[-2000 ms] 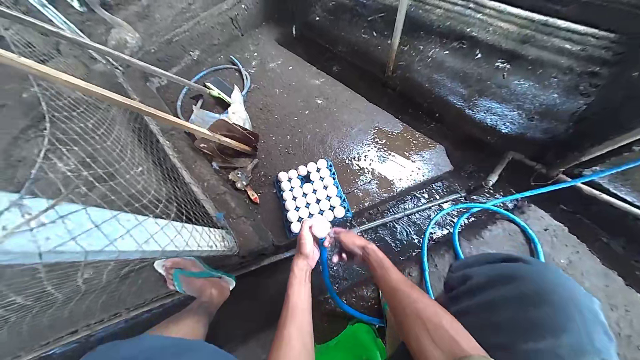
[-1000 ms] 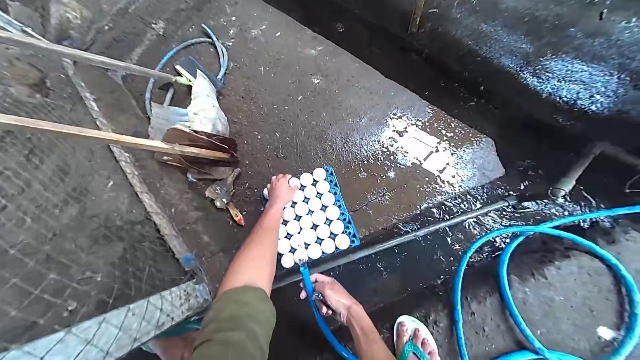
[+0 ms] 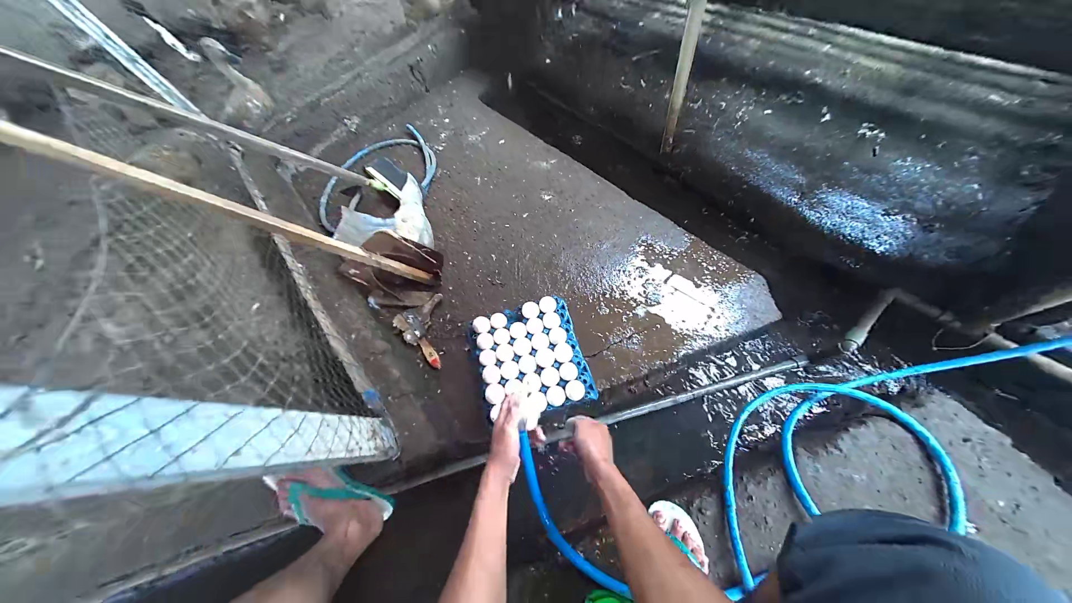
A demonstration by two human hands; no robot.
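A blue plastic egg tray full of white eggs lies on the wet concrete floor, with one spot at its far edge without an egg. My left hand is closed on a white egg at the tray's near edge. Beside it, my right hand is half closed near the end of a blue hose; its fingers are blurred, and whether they hold anything cannot be told. The hose runs up between both hands and its tip is hidden by the egg.
Left of the tray lie a scraper with a red-tipped handle, a shovel with a wooden handle and a coiled hose. Wire netting stands at the left. A metal pipe crosses the wet floor; blue hose loops lie right.
One second ago my left hand reached to the tray's far left part and my right hand was on the hose. Now my left hand is back at the near edge with an egg. The view has shifted.
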